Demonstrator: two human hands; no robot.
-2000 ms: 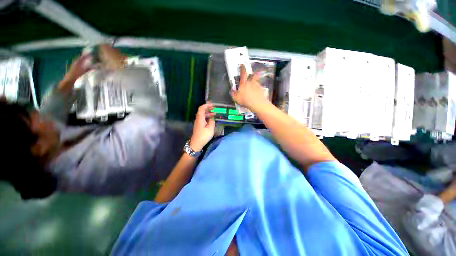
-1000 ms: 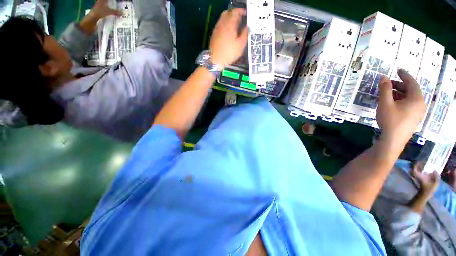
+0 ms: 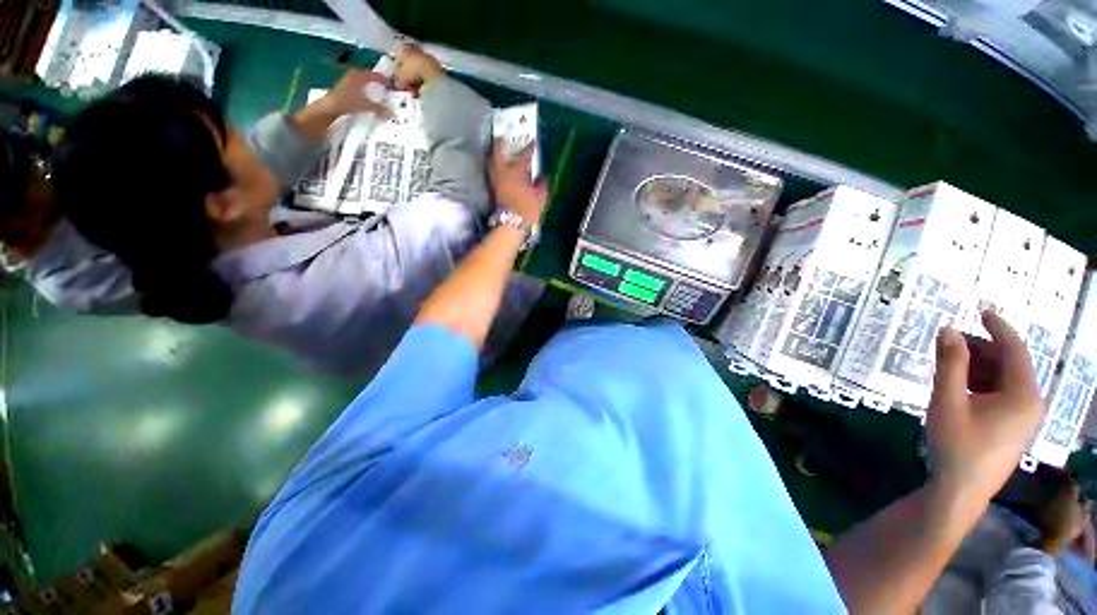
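Note:
My left hand (image 3: 517, 192) is left of the scale and holds a white product box (image 3: 517, 125) whose upper end shows above my fingers; the rest is mostly hidden by the hand. The bench scale (image 3: 680, 222) has a bare silvery pan with a round mark and green lit displays on its front edge. My right hand (image 3: 984, 402) is over the front of the row of white product boxes (image 3: 920, 282) right of the scale. Its thumb and fingers are apart and it holds nothing.
A person in grey (image 3: 349, 270) sits close on my left, with hands at another group of white boxes (image 3: 373, 162). A metal rail (image 3: 541, 84) runs behind the scale. Part of another person (image 3: 1023, 583) shows at the lower right. Brown cartons (image 3: 181, 577) are at the lower left.
My left hand has carried the product box off the scale to the left, uncovering the pan. My right hand remains over the box row. The camera view has shifted.

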